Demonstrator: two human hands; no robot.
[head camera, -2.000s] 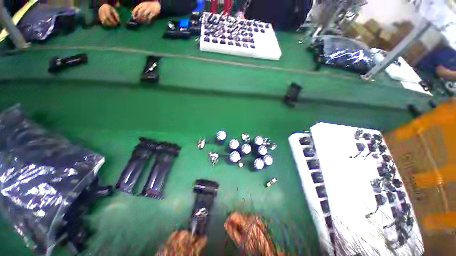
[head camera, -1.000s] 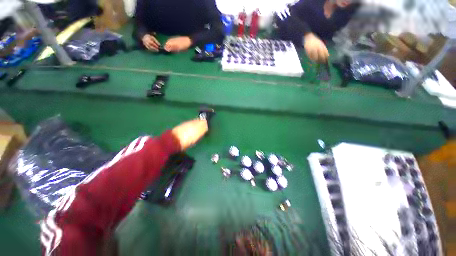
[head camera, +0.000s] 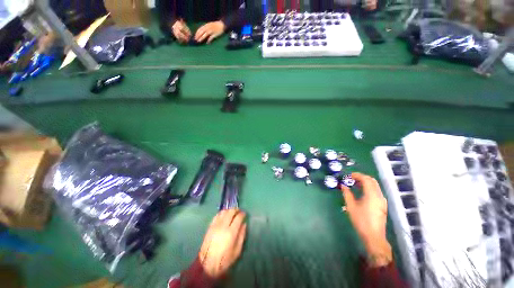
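Note:
My left hand (head camera: 222, 241) has its fingers closed on the near end of a long black plastic housing (head camera: 233, 183) lying on the green bench. A second black housing (head camera: 206, 175) lies just left of it, slightly tilted. My right hand (head camera: 367, 209) has thumb and fingertips around a round unit (head camera: 348, 180) with a white face, at the right front of a group of similar units (head camera: 314, 163). Small silvery pieces (head camera: 278, 171) lie among and beside them. The fingers hide part of the held unit and the housing's near end.
A foam tray (head camera: 385, 163) with a white cover sheet (head camera: 439, 185) is at right. A shiny parts bag (head camera: 113, 185) and open carton (head camera: 25, 180) are at left. Black products (head camera: 231, 97) lie along the far strip. Another person's hands (head camera: 208, 32) are opposite, near a second foam tray (head camera: 313, 50).
My left hand has come back from the far strip, leaving a black product there, and now holds a housing. My right hand has come to the round units. The two housings now lie farther apart.

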